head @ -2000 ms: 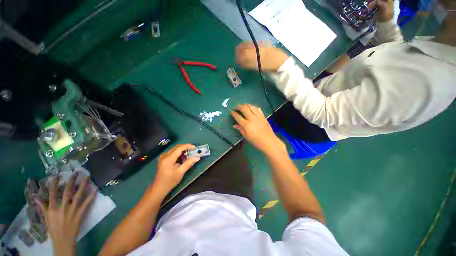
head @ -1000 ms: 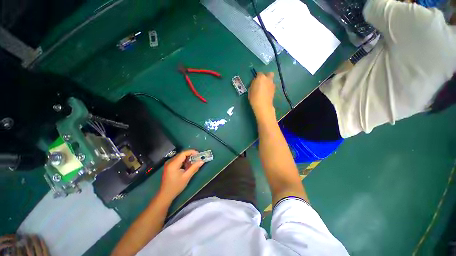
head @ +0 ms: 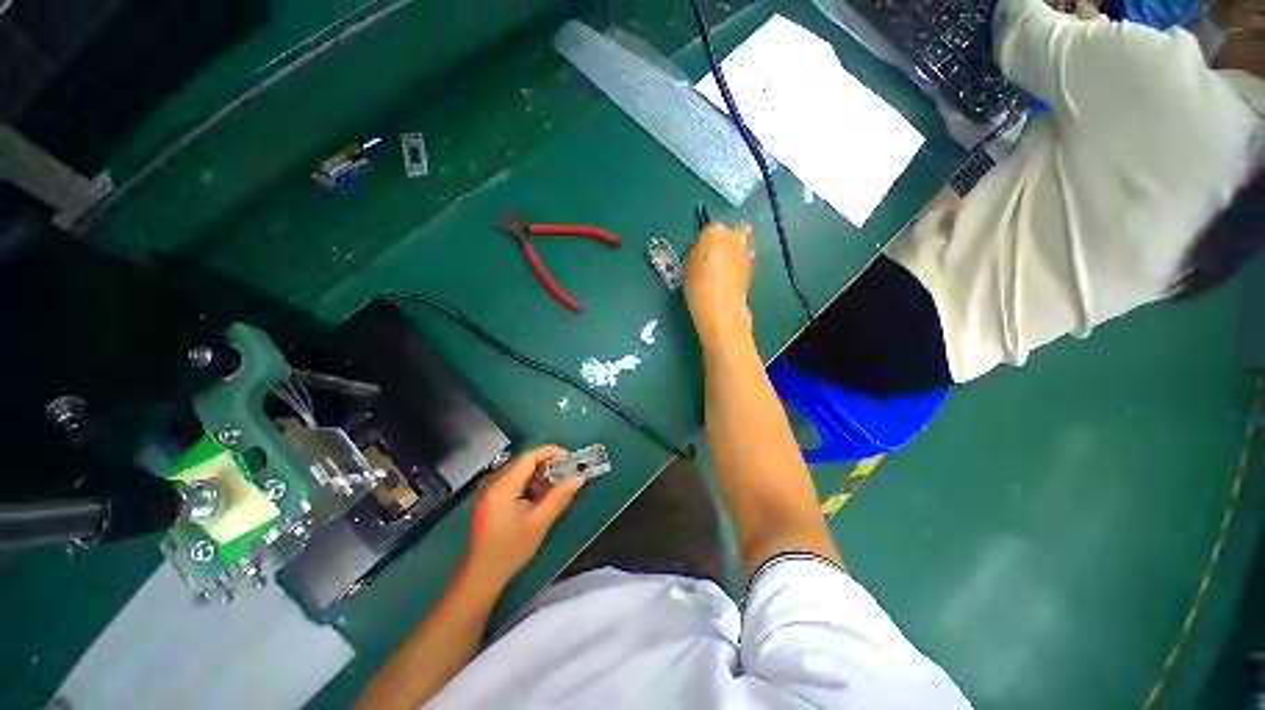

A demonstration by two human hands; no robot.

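Observation:
My left hand (head: 516, 511) holds a small silver-grey module (head: 580, 463) between thumb and fingers, above the bench's front edge. My right hand (head: 717, 271) is farther up the bench, its fingers closed around a thin dark tool, perhaps tweezers (head: 702, 217), whose end sticks out beyond the fingers. A second module (head: 665, 261) lies on the green bench just left of my right hand; I cannot tell if they touch. Red-handled nippers (head: 554, 254) lie open left of it. White scraps (head: 608, 370) lie between my hands.
The press fixture (head: 240, 486) with its black base (head: 416, 382) stands at left, white paper (head: 208, 645) before it. A black cable (head: 520, 354) crosses the bench. Two small parts lie at the back. A clear sleeve (head: 666, 118) and white sheet (head: 819, 114) lie near a person in a cream top (head: 1096, 208).
My right hand has moved up the bench from near the scraps and now holds the dark tool. The neighbour's arm has drawn back from the bench. The hand on the left paper is gone.

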